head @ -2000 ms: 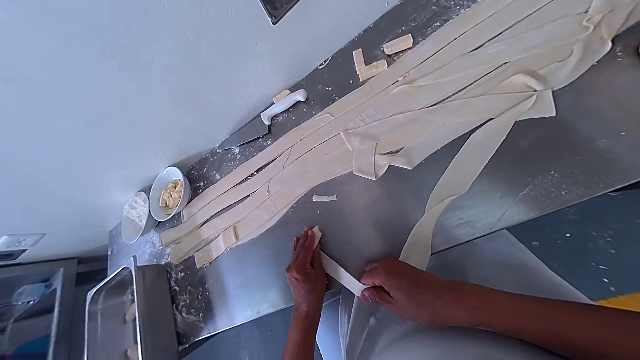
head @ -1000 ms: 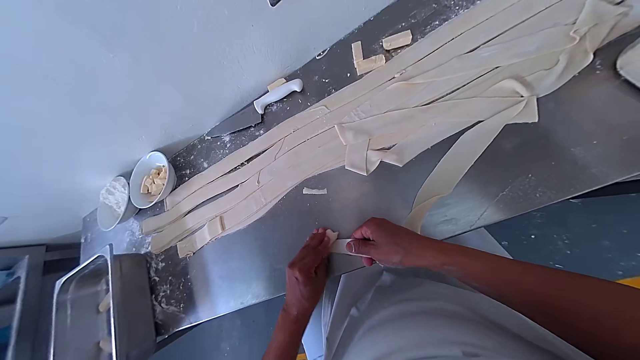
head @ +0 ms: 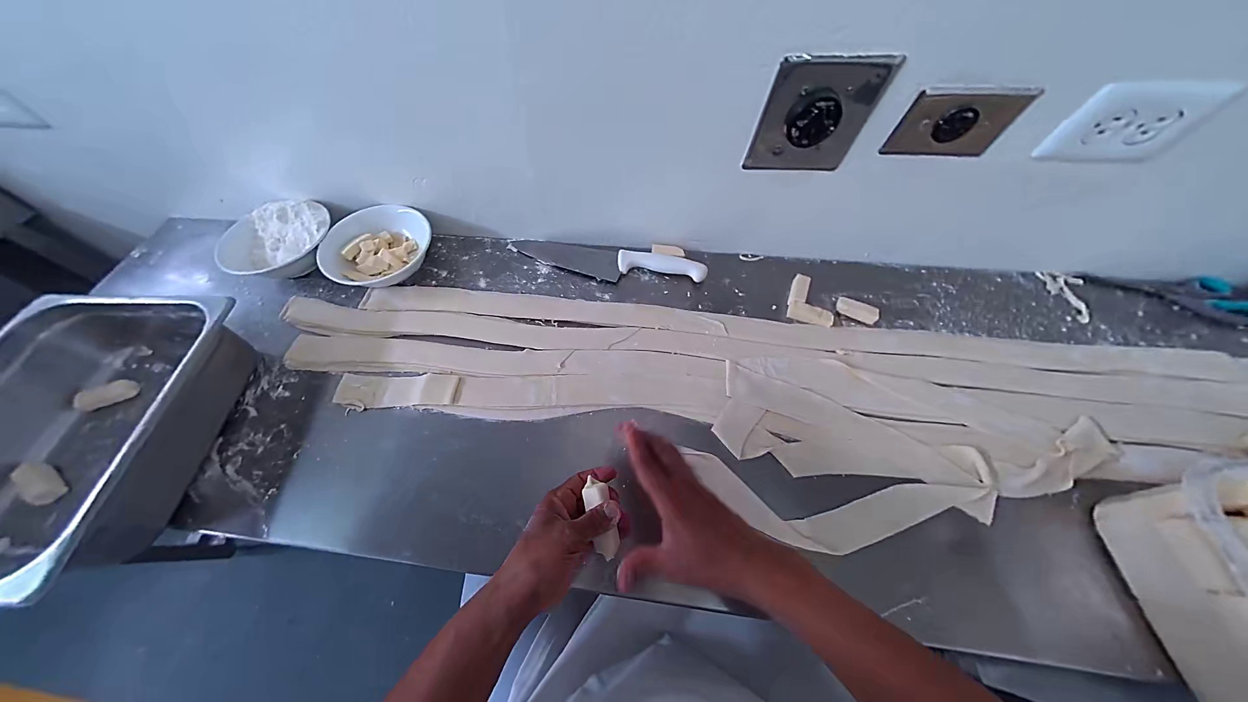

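My left hand (head: 570, 526) holds a small rolled piece of dough (head: 600, 517) upright between thumb and fingers, near the front edge of the metal table. Just right of it, my right hand (head: 673, 517) is open, slightly blurred, fingers apart, over a loose dough strip (head: 848, 531). Beyond both hands lie long flat dough strips (head: 624, 366) side by side, some twisted and overlapping at the right. A knife with a white handle (head: 663, 264) rests behind them. Short pale sticks (head: 858, 311) lie toward the wall.
At the back left stand a bowl of white powder (head: 283, 237) and a bowl of pale yellow pieces (head: 375, 249). A deep metal pan (head: 185, 390) at the left holds dough pieces (head: 105, 394). A pale container (head: 1160, 565) stands at the right edge, below wall outlets (head: 814, 115).
My right hand has let go of the dough strip it gripped and opened. My left hand now has a compact roll in it. The view has turned and shows more of the wall.
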